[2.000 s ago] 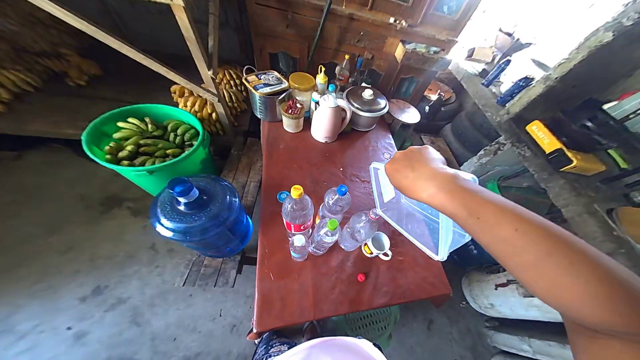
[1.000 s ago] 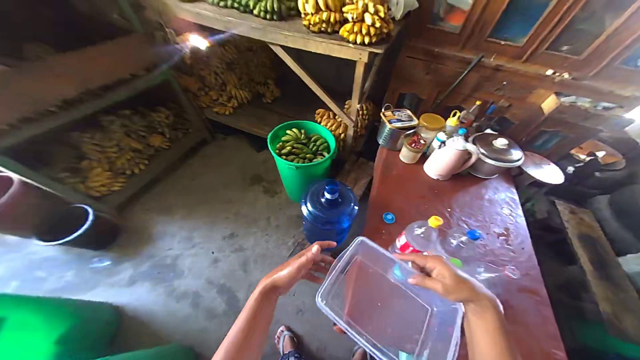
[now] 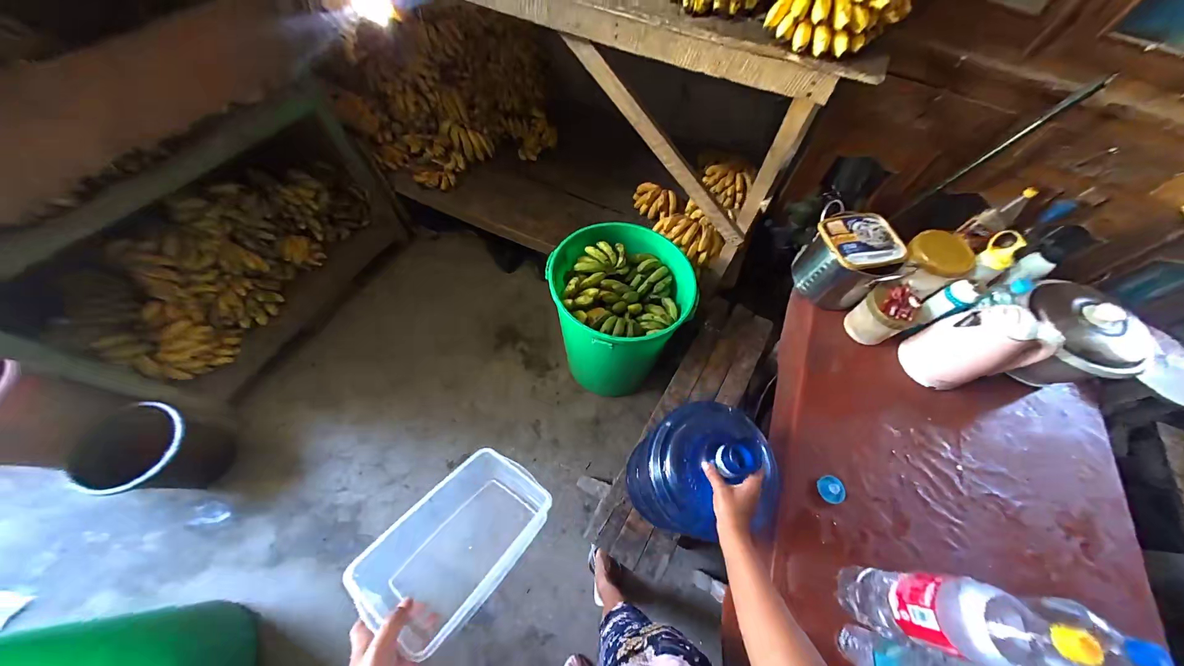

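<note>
My left hand (image 3: 384,634) grips the near end of a clear plastic container (image 3: 453,550), which is tilted over the concrete floor with its inside facing me. My right hand (image 3: 735,499) is around the neck of a large blue water jug (image 3: 689,453) standing on wooden planks beside the table. The jug's neck is uncapped. A blue cap (image 3: 831,489) lies on the red tabletop (image 3: 888,536) near its left edge. Several clear plastic bottles, one with a red label (image 3: 922,610), are at the table's near right.
Past the jug stands a green bucket (image 3: 610,361) of green bananas. A pink pitcher (image 3: 962,351), a lidded pot (image 3: 1078,324) and jars crowd the table's far end. Wooden shelves (image 3: 666,42) hold bananas. A dark bucket (image 3: 129,453) and a green object (image 3: 139,638) are at left.
The clear container has moved off the table side to over the floor, now in my left hand alone. My right hand has gone from the container to the jug's neck. The view has swung left.
</note>
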